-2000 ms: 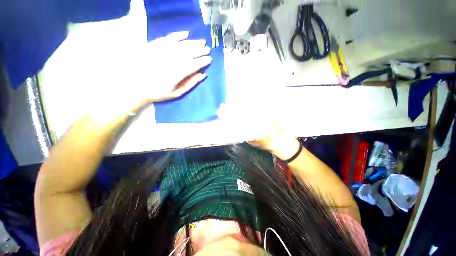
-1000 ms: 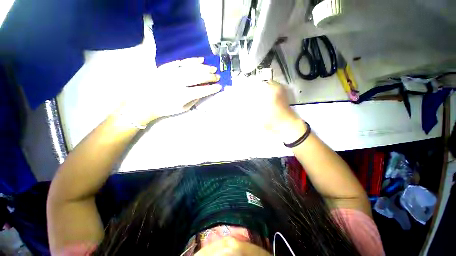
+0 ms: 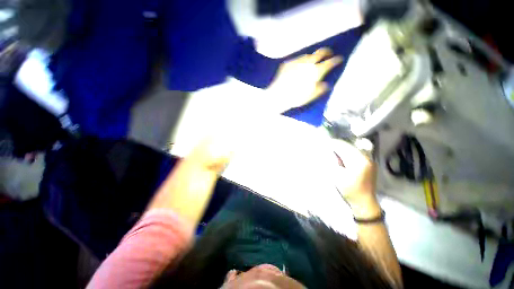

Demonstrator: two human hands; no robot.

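Note:
The blue cloth panel (image 3: 309,112) lies on the white table, left of the off-white sewing machine head (image 3: 375,79), with one end near the needle area. My left hand (image 3: 301,79) reaches across it, fingers spread, resting on or just over the cloth. My right hand (image 3: 352,169) is close in front of the machine's needle end, its fingers bent. Strong glare washes it out, so I cannot tell whether it pinches anything. The needle and presser foot do not show clearly.
Larger blue cloth (image 3: 107,62) hangs or lies at the left and back. Black scissors (image 3: 407,158) and a yellow-handled tool (image 3: 430,195) lie on the machine bed at right. Dark strips (image 3: 482,237) are at the table's right edge. A white-framed object (image 3: 304,28) stands at the back.
The view has swung left and tilted. My left hand has moved away from the needle area, farther back over the cloth, with fingers more spread. My right hand stays near the needle end.

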